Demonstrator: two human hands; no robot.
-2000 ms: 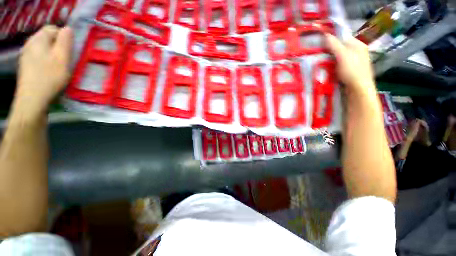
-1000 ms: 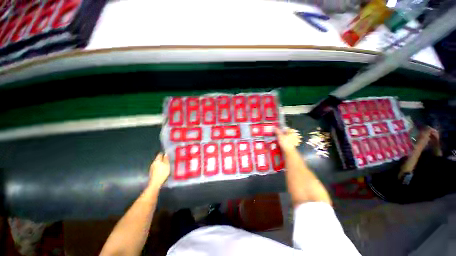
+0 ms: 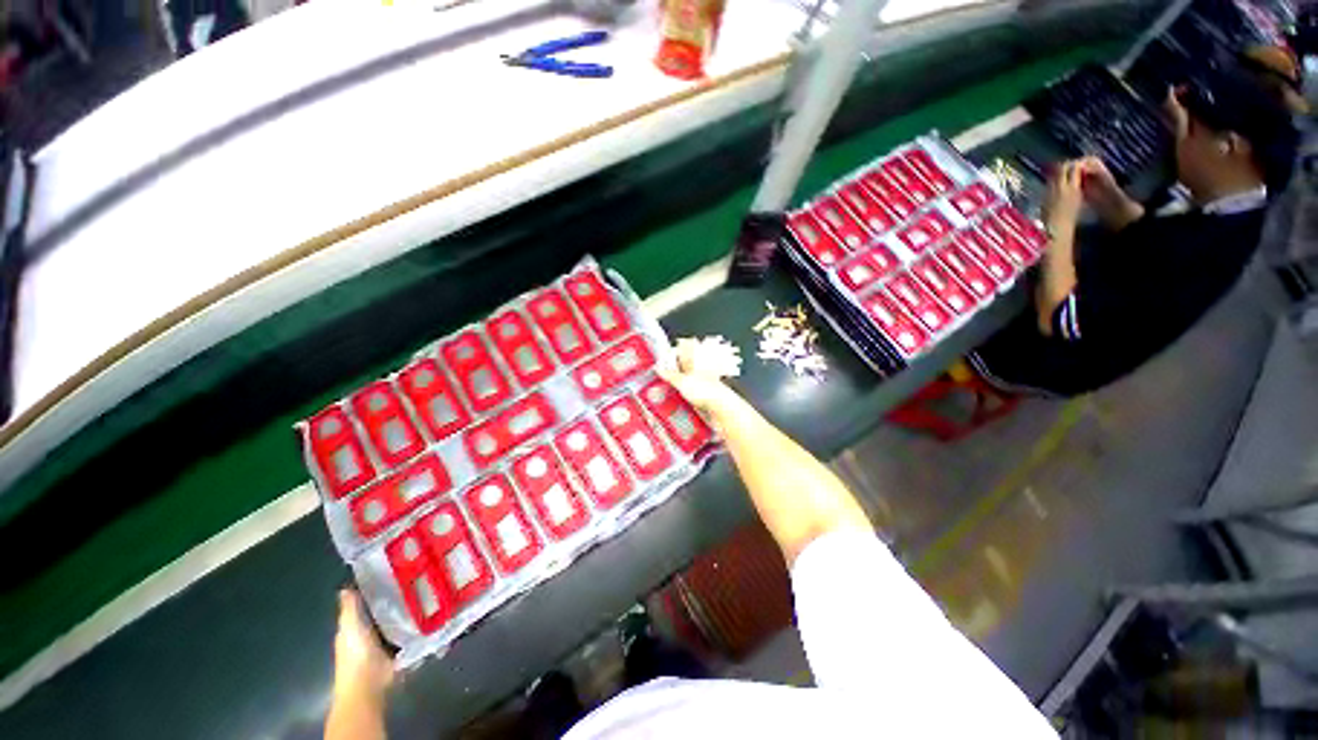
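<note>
A blister tray (image 3: pixel 451 460) of red plastic housings (image 3: pixel 554 489) is on or just above the dark green bench in front of me; the exact contact cannot be told. Two rows of upright housings have sideways ones between them. My left hand (image 3: pixel 359 646) is at the tray's near left corner, its fingers partly hidden by the edge. My right hand (image 3: pixel 697 379) grips the tray's right edge. A small heap of cream pieces (image 3: pixel 717 356) lies just beyond my right hand, with looser scattered strips (image 3: pixel 791 341) to its right.
A stack of trays (image 3: pixel 908 249) with black layered edges stands to the right, beside a metal post (image 3: pixel 820 116). A person in dark clothes (image 3: pixel 1156 289) sits beyond it. Blue pliers (image 3: pixel 561 57) and a red and yellow packet (image 3: pixel 687 35) lie on the white raised shelf (image 3: pixel 333 159).
The tray came down from a raised position to bench level between the two earlier frames. Since then the view has turned right, showing more of the other person. Both hands stay at the tray.
</note>
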